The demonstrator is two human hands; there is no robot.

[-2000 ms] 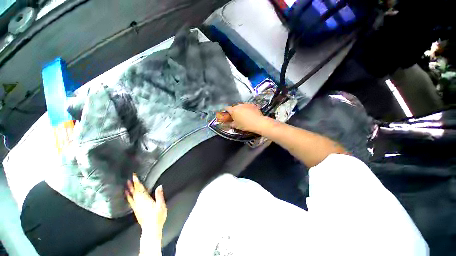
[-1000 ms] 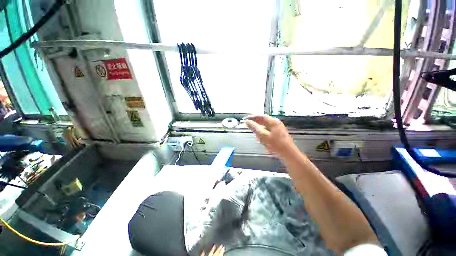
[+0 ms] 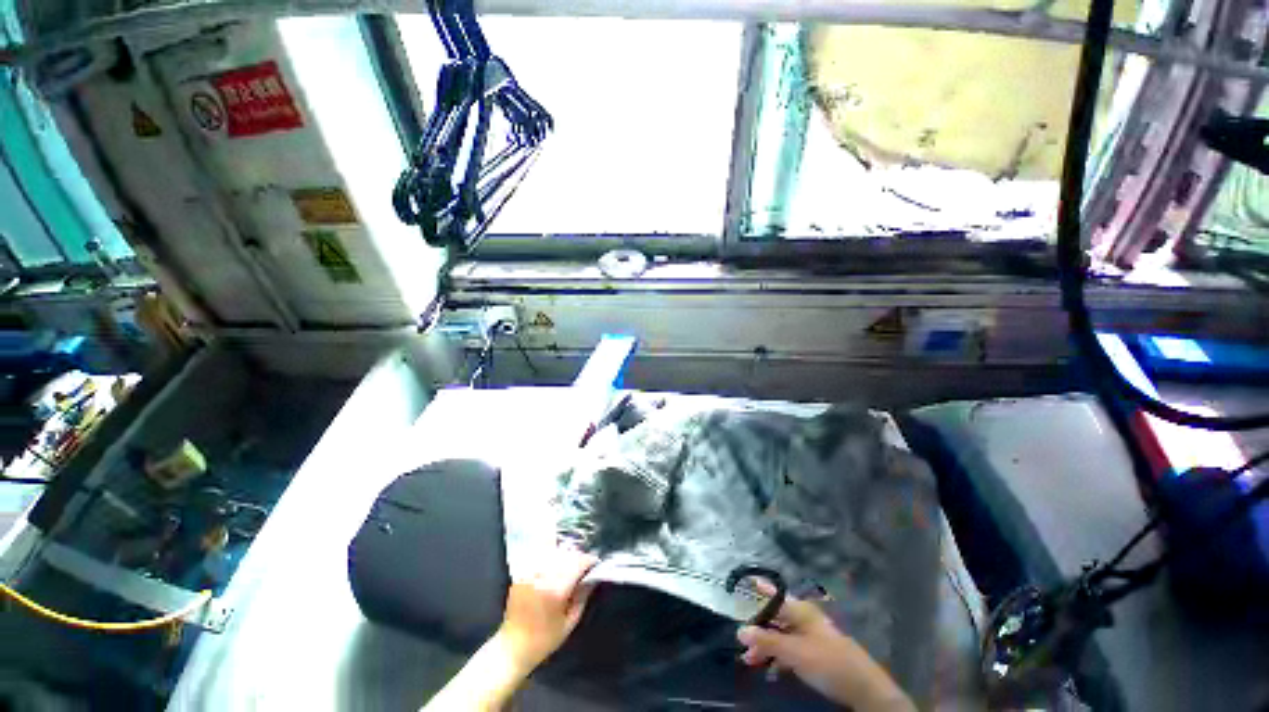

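Observation:
The grey mottled jacket [image 3: 738,487] lies spread on the pale pressing table, its light hem band [image 3: 668,573] towards me. My left hand [image 3: 547,608] holds the left part of the band's edge. My right hand [image 3: 800,643] holds a small black looped tool [image 3: 759,584], maybe snips, against the band's right part. Its blades cannot be made out. The rounded end of the black padded form [image 3: 432,549] sticks out left of the jacket. The steam iron [image 3: 1023,637] seems to be parked at the right, partly hidden by dark hoses.
Dark hangers [image 3: 466,139] hang from the rail above. A blue-and-white strip [image 3: 605,365] stands behind the jacket. A white ring [image 3: 622,262] lies on the window sill. Another pale table [image 3: 1044,459] is at the right. A black hose [image 3: 1079,237] hangs down there.
My right hand let go of the iron, reached to the sill, then came back down to the hem with the black tool. My left hand now grips the hem. The view swung up to the window.

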